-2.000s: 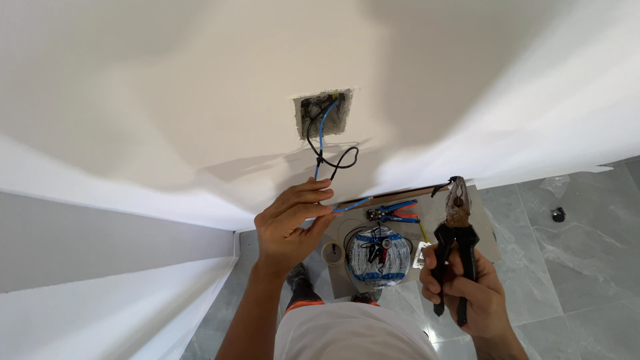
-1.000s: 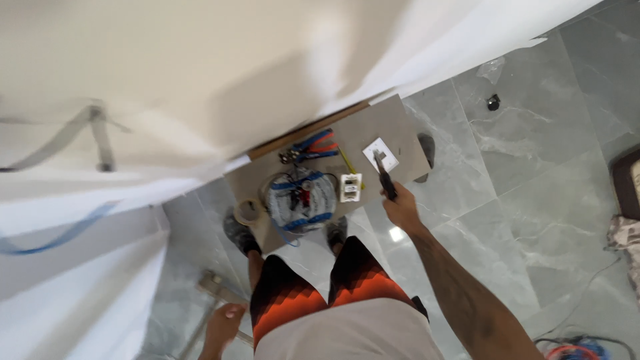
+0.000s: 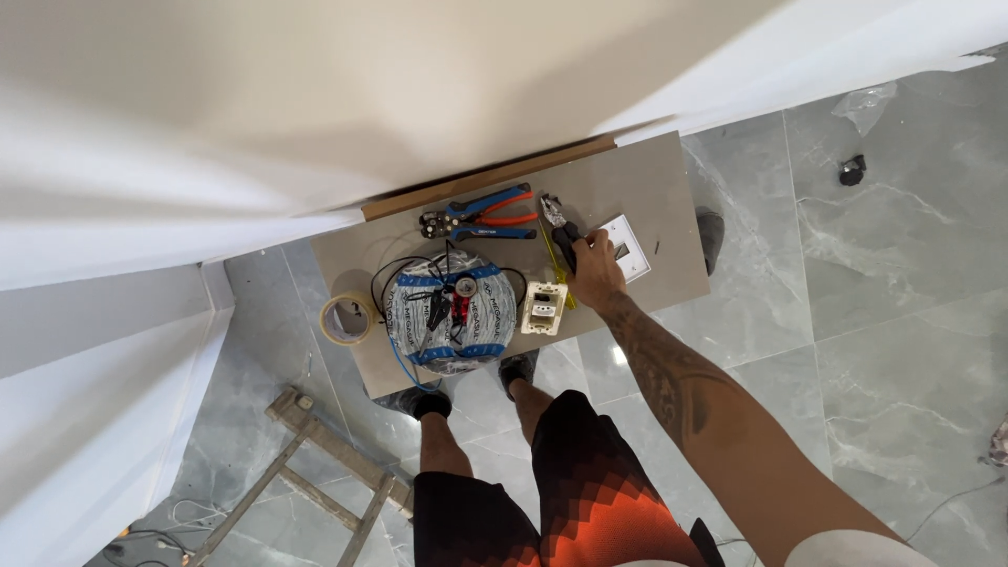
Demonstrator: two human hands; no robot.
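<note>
My right hand (image 3: 598, 272) is closed on the black handles of a pair of combination pliers (image 3: 563, 234), which lie at the grey board (image 3: 661, 181). Under and beside its fingers is a white wall plate (image 3: 630, 248). To the left of the pliers lie blue-and-red wire strippers (image 3: 480, 216). A yellow screwdriver (image 3: 554, 260) lies between them and my hand. Below it sits a socket module in its mounting frame (image 3: 544, 308). A wrapped coil of cable (image 3: 492, 307) carries black and blue wires and a small roll of tape. My left hand is out of view.
A roll of masking tape (image 3: 347, 319) sits at the board's left edge. The wall (image 3: 378, 102) runs along the far side. A wooden ladder (image 3: 339, 457) lies lower left on the tiled floor (image 3: 890, 260). A black object (image 3: 852, 169) and clear plastic (image 3: 864, 106) are at the right.
The view has swung down from the wall box. My right hand has brought the pliers down to the board. My left hand, on the wires two seconds ago, has left the view.
</note>
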